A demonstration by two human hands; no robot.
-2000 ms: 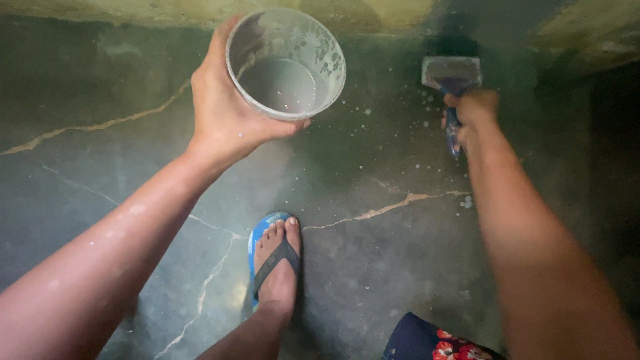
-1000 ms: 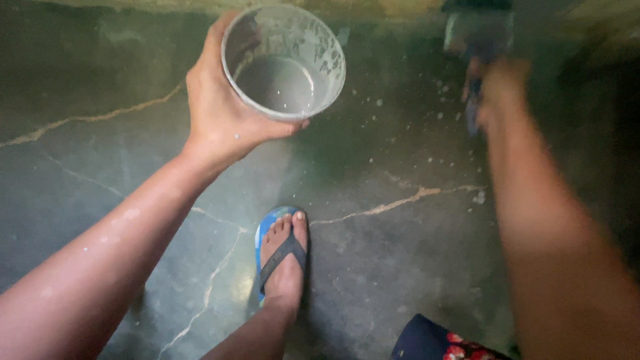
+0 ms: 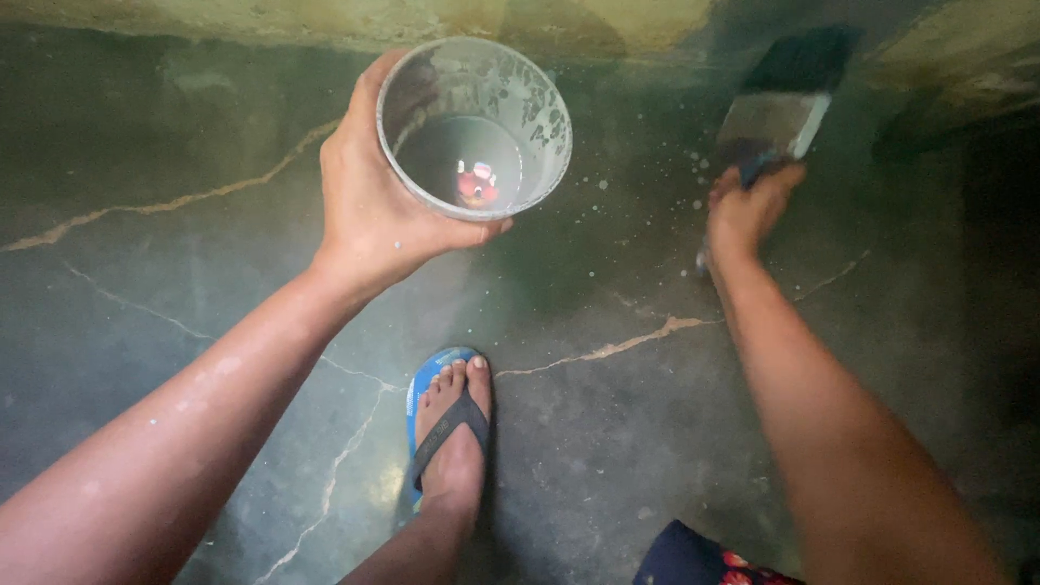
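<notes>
My left hand (image 3: 374, 187) grips a clear plastic tub (image 3: 543, 183) by its side, thumb under the near rim. Thin greyish liquid (image 3: 439, 162) lies at the tub's bottom, and pale smears coat its inner wall. At the upper right, my right hand (image 3: 751, 207) is closed around the handle of a wide paintbrush (image 3: 776, 118). The brush is blurred; its dark bristles point away from me, by the foot of the wall. Whether they touch the wall cannot be told.
A yellowish, stained wall (image 3: 325, 20) runs along the top. The dark concrete floor (image 3: 585, 431) has long cracks and pale drops spattered between the hands. A foot in a blue flip-flop (image 3: 451, 431) stands at lower centre. Dark floral cloth (image 3: 682, 556) shows at the bottom edge.
My right hand has moved with the brush, which now slants up and to the right with its bristles in sight. My left hand holds the tub as before.
</notes>
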